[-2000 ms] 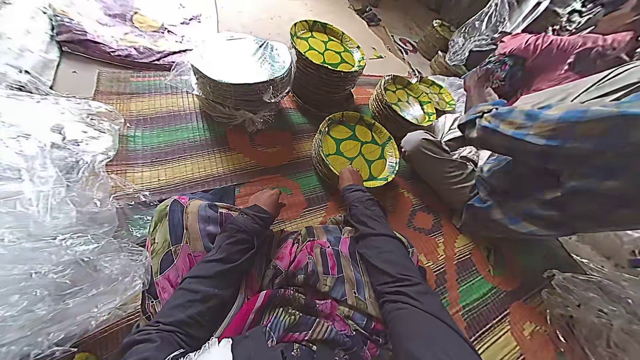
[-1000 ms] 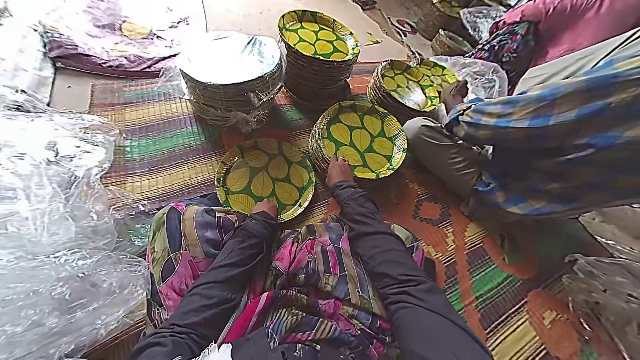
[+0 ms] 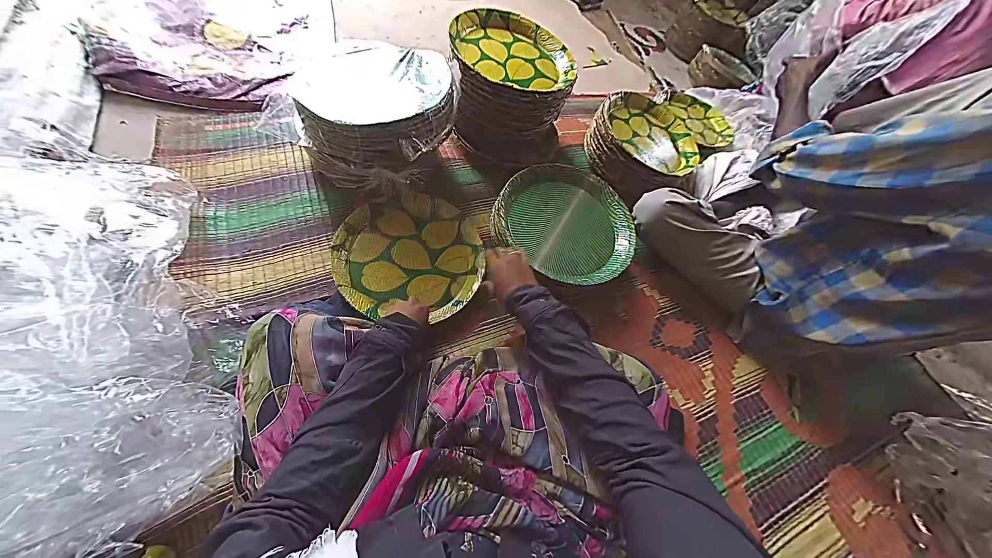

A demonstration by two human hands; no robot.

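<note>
My left hand [image 3: 409, 311] grips the near edge of a round leaf-patterned plate [image 3: 411, 256], green and yellow, in front of my lap. Close to that plate's right edge is my right hand [image 3: 510, 271], beside the stack whose top plate is plain ribbed green [image 3: 566, 225]; whether its fingers hold anything, I cannot tell. Behind stand a tall stack of leaf-patterned plates [image 3: 511, 58] and a plastic-wrapped stack with a silvery top [image 3: 376, 85]. Another stack of leaf-patterned plates [image 3: 651, 139] is at the right, next to the co-worker's knee.
A co-worker in a blue checked garment [image 3: 876, 232] sits close on the right. Crumpled clear plastic sheeting [image 3: 93, 349] covers the left side. A striped woven mat [image 3: 248, 209] lies under the stacks. More clear plastic [image 3: 945, 465] lies at the lower right.
Two seconds ago no plate was at my left hand; one second ago it held a leaf-patterned one. The near right stack showed a leaf-patterned top and now shows plain green.
</note>
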